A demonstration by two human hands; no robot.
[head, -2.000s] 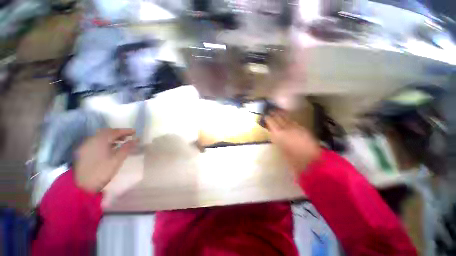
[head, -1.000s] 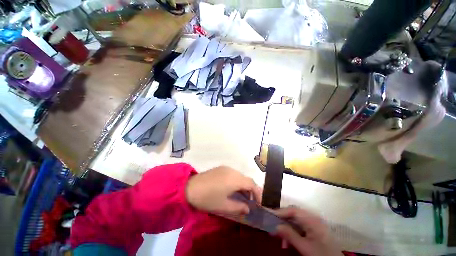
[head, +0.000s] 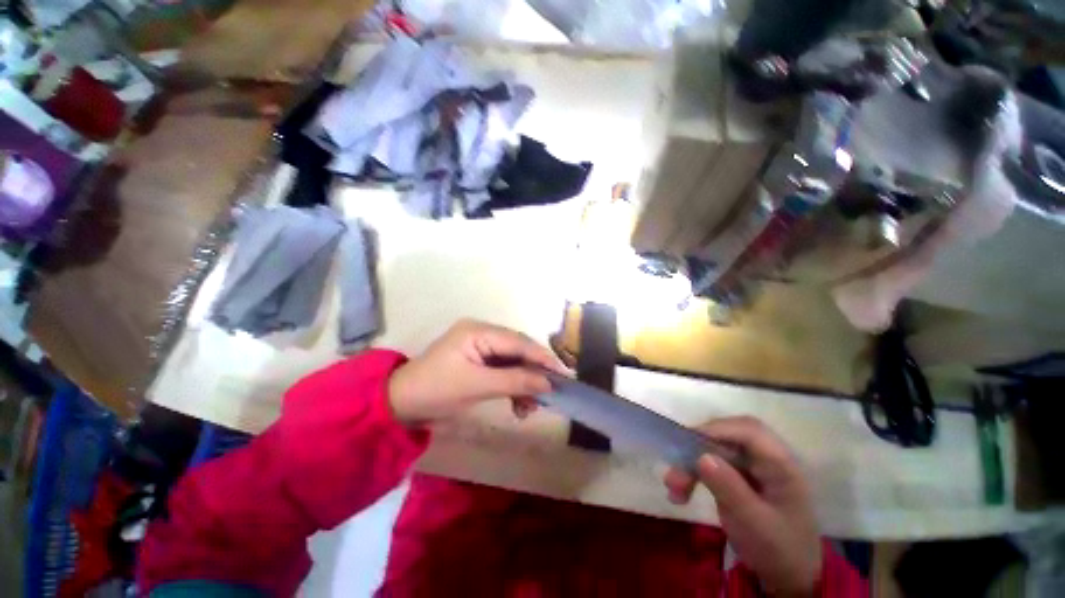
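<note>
A grey strip (head: 619, 423) is stretched between my two hands above the front of the table. My left hand (head: 473, 371) grips its left end and my right hand (head: 753, 485) grips its right end. A dark strip (head: 597, 348) lies on the table and the bed plate edge, in front of the lamp glow; the grey strip crosses over its lower part. The needle area is washed out by glare.
The sewing machine head (head: 712, 152) stands at the upper right, with a pale pink cloth (head: 934, 257) hanging on it. Black-handled scissors (head: 899, 391) and green snips (head: 990, 450) lie right. A grey strip stack (head: 275, 271) and loose strip pile (head: 426, 123) lie left.
Both hands have risen from the table's front edge with the grey strip, which is now held out straighter and in front of the dark strip. The whole view has shifted.
</note>
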